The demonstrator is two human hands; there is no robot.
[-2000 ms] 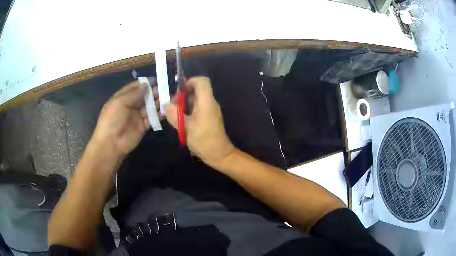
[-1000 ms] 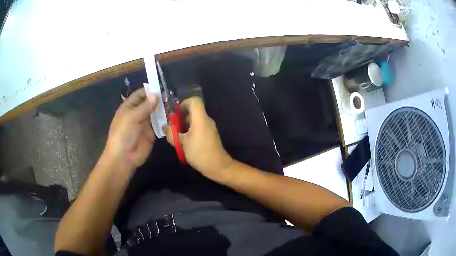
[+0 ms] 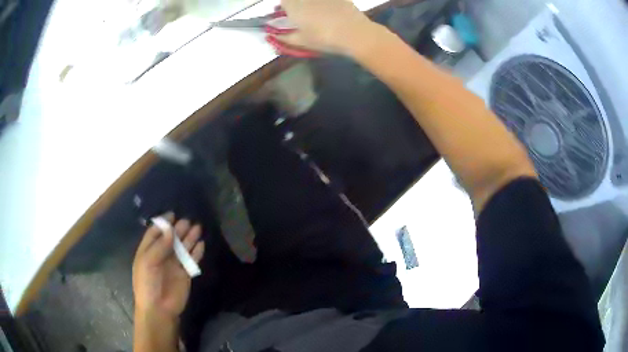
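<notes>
My left hand (image 3: 165,271) is low at the left above my lap, palm up, with a short white cut piece (image 3: 178,246) between its fingers. My right hand (image 3: 323,24) is over the white table at the top and holds the red-handled scissors (image 3: 281,38), blades pointing left. A short end of the white strip (image 3: 172,150), blurred, hangs over the table's brown edge, touched by neither hand.
The white table (image 3: 103,117) has a brown edge curving across the view. A white box fan (image 3: 551,130) stands at right. A white board (image 3: 441,240) with a small grey-blue item (image 3: 407,247) lies beside my leg. A pale cloth (image 3: 295,88) hangs under the table edge.
My right hand has moved the scissors away from the strip, up over the table. My left hand has moved down, away from the strip, with the cut piece. The view has turned and shifted.
</notes>
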